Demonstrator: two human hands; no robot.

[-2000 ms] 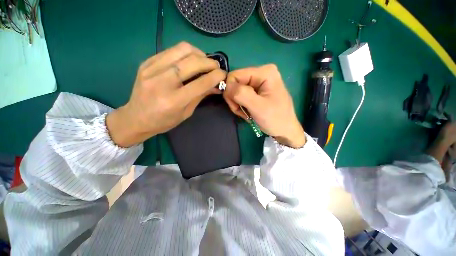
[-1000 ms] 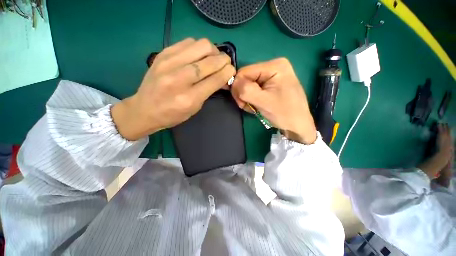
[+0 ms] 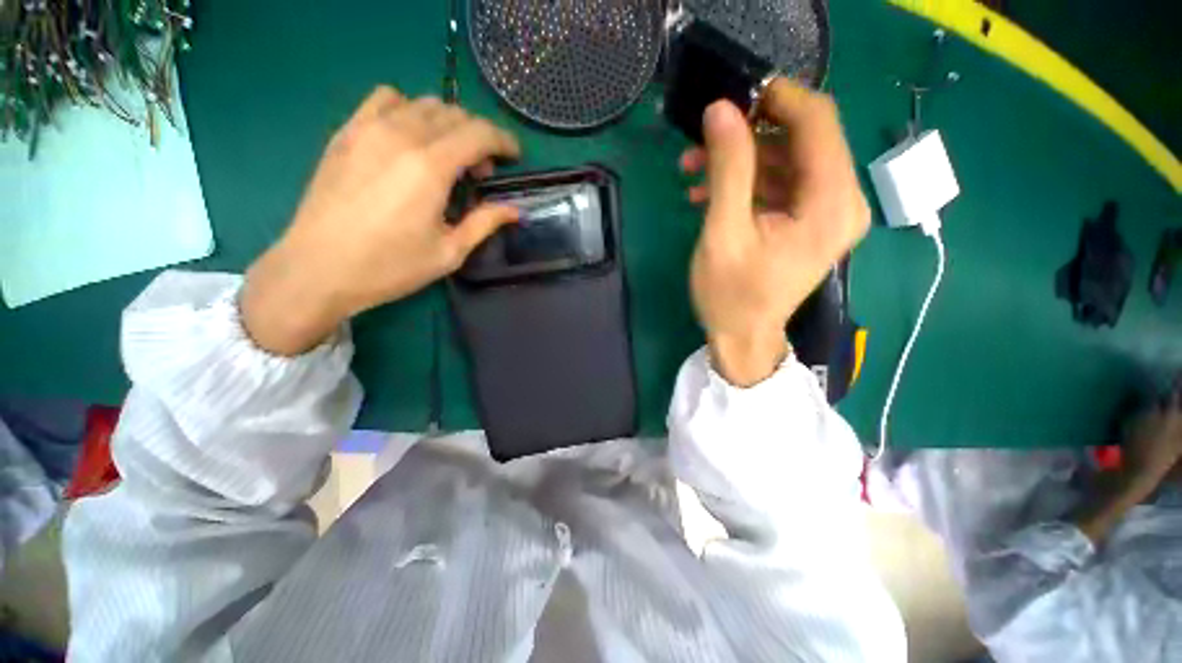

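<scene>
The black housing point(image 3: 551, 363) lies flat near my lap, its open recess at the far end showing a shiny dark inside. My left hand point(image 3: 389, 214) grips the housing's far left edge, the thumb reaching over the recess. My right hand point(image 3: 778, 214) is raised right of the housing, holding a small dark block point(image 3: 706, 78) between thumb and fingers, in front of the right screw tray. The block is slightly blurred. The small green board is not visible.
Two round dark screw trays, left point(image 3: 567, 58) and right point(image 3: 797, 33), stand at the back. The black screwdriver point(image 3: 821, 337) is partly behind my right wrist. A white adapter point(image 3: 915, 178), wire bundle point(image 3: 97, 58), pale sheet point(image 3: 104, 194) and black parts point(image 3: 1099, 266) lie around. A neighbour's hand point(image 3: 1154, 440) is far right.
My hands have parted. My right hand has moved up and right and now holds the dark block. My left hand has shifted left, uncovering the recess. The white piece and green board are out of sight.
</scene>
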